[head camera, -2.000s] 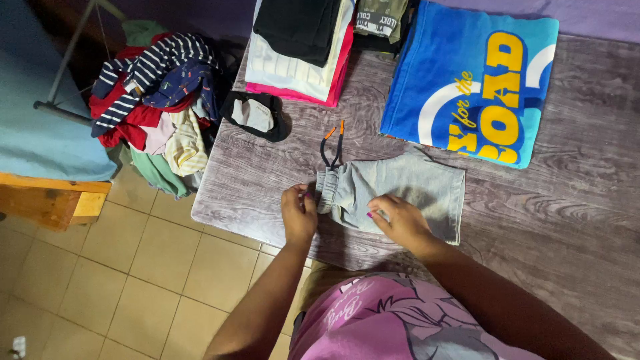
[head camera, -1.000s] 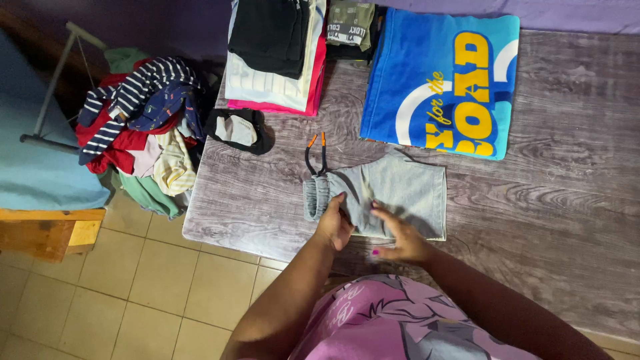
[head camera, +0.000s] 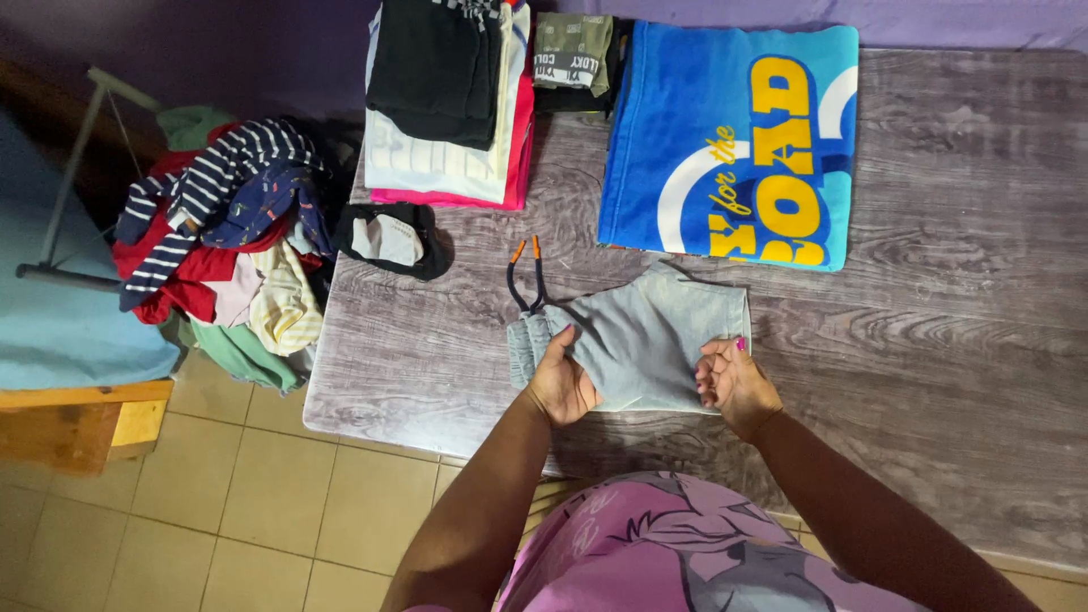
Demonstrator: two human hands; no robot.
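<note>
Light grey-blue shorts (head camera: 646, 336) lie folded lengthwise on the wood-patterned table, elastic waistband to the left and leg hem to the right. A dark drawstring (head camera: 527, 285) with orange tips extends from the waistband toward the far side. My left hand (head camera: 565, 378) grips the shorts' near edge beside the waistband, thumb on top and fingers partly hidden under the cloth. Near the leg hem, my right hand (head camera: 735, 382) is at the near corner with curled fingers; whether it pinches the fabric cannot be told.
Behind the shorts lie a folded blue printed towel (head camera: 722, 153), a stack of folded clothes (head camera: 442, 170) and a folded olive garment (head camera: 574, 51). A black-and-grey bundle (head camera: 391, 240) sits near the left table edge (head camera: 319, 365). Beyond that edge is a heap of mixed clothes (head camera: 229, 221).
My right hand has moved right, from the middle of the shorts to the leg hem. My left hand, at the waistband two seconds ago, is now at the near edge beside it.
</note>
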